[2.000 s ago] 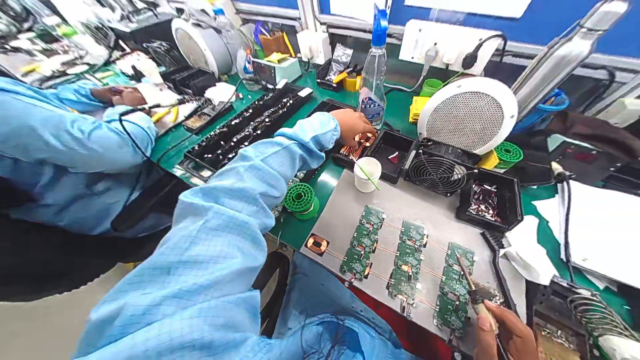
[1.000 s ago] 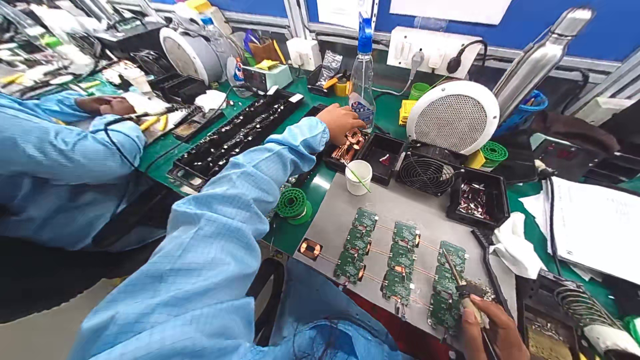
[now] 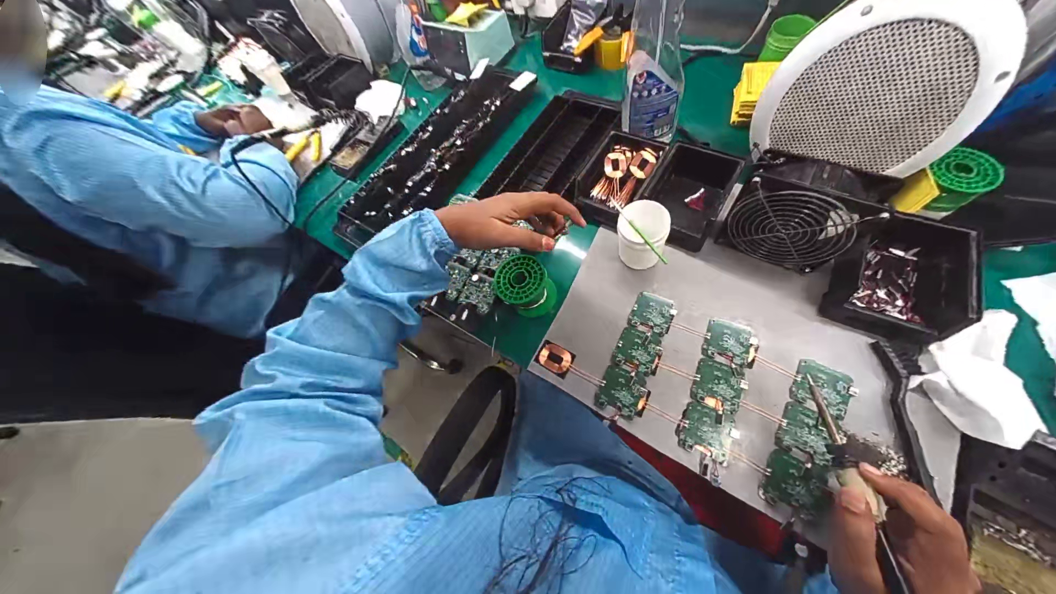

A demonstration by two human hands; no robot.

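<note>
My left hand [image 3: 516,221] hovers over the bench edge, fingers loosely bent, above a stack of circuit boards [image 3: 472,279] and a green solder spool [image 3: 521,282]; whether something small is in its fingertips, I cannot tell. In my right hand [image 3: 895,524] is a soldering iron [image 3: 833,425], its tip over the right column of green circuit boards [image 3: 823,386]. Three columns of these boards lie on a grey metal plate [image 3: 569,318], joined by thin copper wires. A copper coil [image 3: 555,358] lies at the plate's left corner. More copper coils [image 3: 624,169] fill a black bin.
A white cup [image 3: 643,235] with a green stick stands at the plate's far edge. Behind are a clear bottle [image 3: 652,95], a fan with a wire guard [image 3: 792,224] and a round white grille [image 3: 879,82]. A bin of small parts [image 3: 891,280] stands right. A co-worker's sleeve [image 3: 140,177] is at left.
My left hand has come back from the bin of copper coils toward the stacked boards and the green spool. My right hand still holds the soldering iron over the right column.
</note>
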